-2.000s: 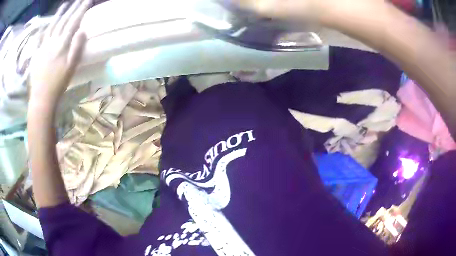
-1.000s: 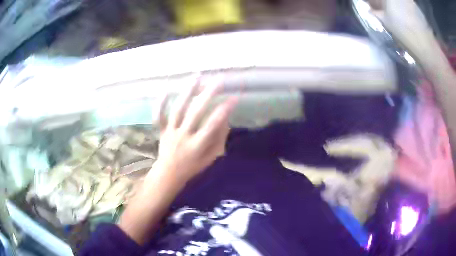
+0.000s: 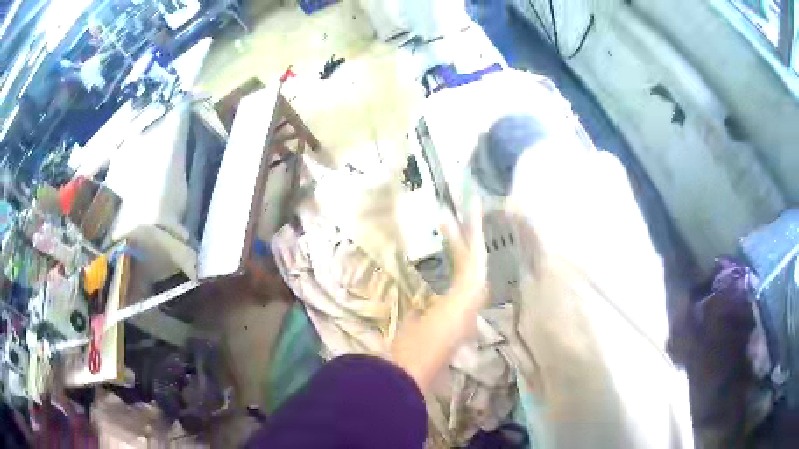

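Note:
My left hand (image 3: 469, 263) reaches forward from a dark purple sleeve to the near side of the board. It is blurred and washed out, and whether its fingers hold the cloth cannot be told. A white to cream garment (image 3: 587, 298) lies along the ironing board, which runs away from me at the right. Its far part is glaring white, with a dark grey round patch near the far end. A crumpled heap of beige cloth pieces (image 3: 350, 272) lies below and left of the board. My right hand and the iron are not in view.
A white-topped bench with brown legs (image 3: 235, 193) stands left of the heap. Green cloth (image 3: 296, 351) lies under the heap's near edge. Red-handled scissors (image 3: 95, 346) lie at far left. A pale housing with dark slots (image 3: 501, 254) is beside my hand. A purple bundle (image 3: 731, 307) is at right.
The view has swung left, so the board now runs away from me instead of across. My right arm and the iron have left the picture. My left hand is now beside the board's slotted housing.

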